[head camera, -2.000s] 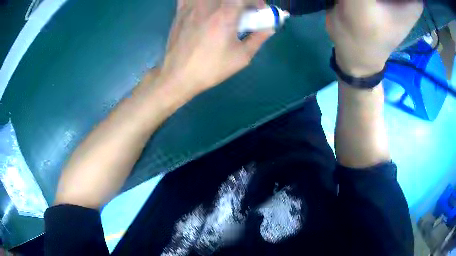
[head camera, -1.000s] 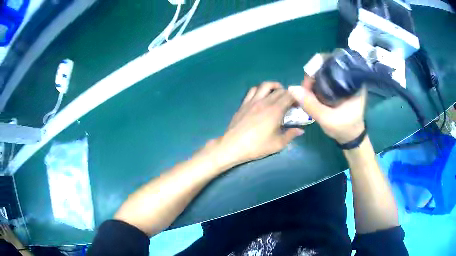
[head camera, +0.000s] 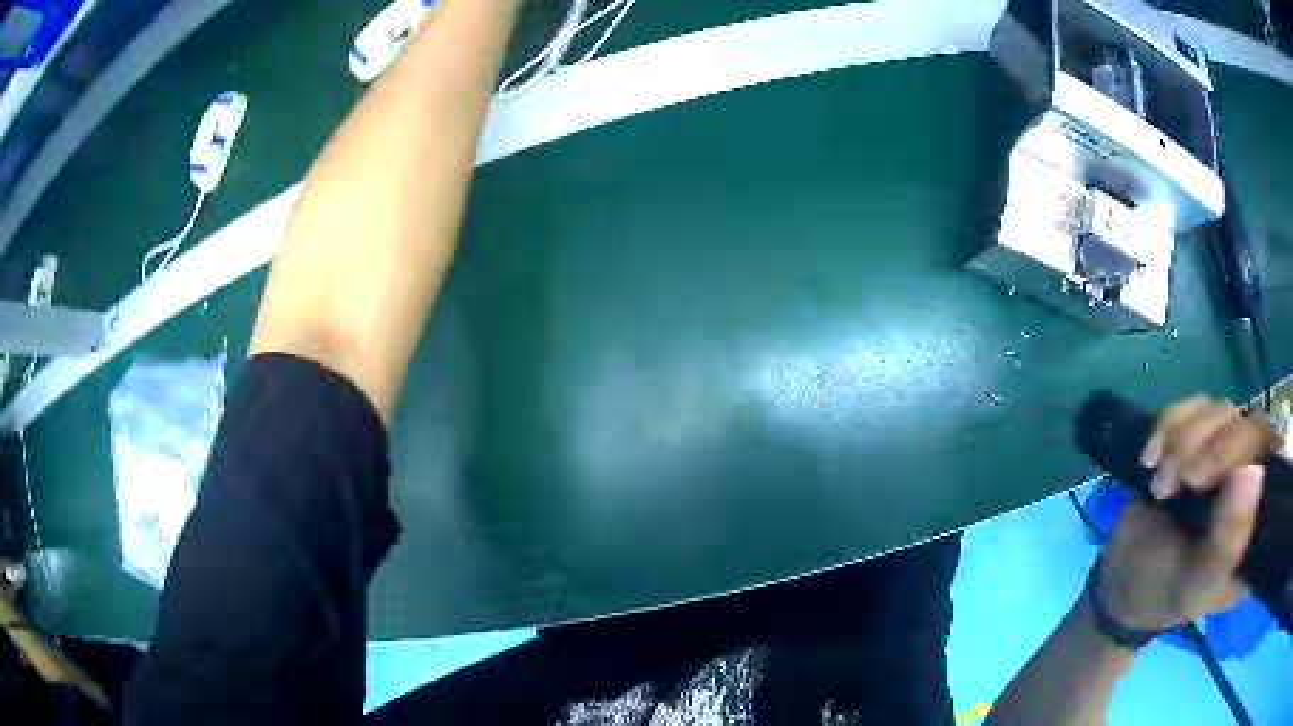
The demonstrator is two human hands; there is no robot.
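My right hand [head camera: 1198,489] is at the right edge of the bench, closed around the black electric screwdriver [head camera: 1120,430]. My left arm reaches up past the top edge of the picture, so my left hand is cut off. A white unit [head camera: 380,43] lies beside my left forearm at the top, partly hidden by it. Another white unit [head camera: 216,139] with a thin white cord lies beyond the white strip [head camera: 737,60]. The silver-and-black screw feeder [head camera: 1085,241] stands at the upper right, with tiny screws scattered near it.
A clear plastic bag [head camera: 159,454] lies at the left of the green bench [head camera: 638,355]. A second black driver [head camera: 1236,263] lies right of the feeder. Part of another person's arm [head camera: 50,660] shows at the lower left. A blue stool [head camera: 1234,631] is at the lower right.
My left hand has left the white unit it was on and reached up out of view. My right hand has moved right and down with the screwdriver. That unit no longer shows mid-bench.
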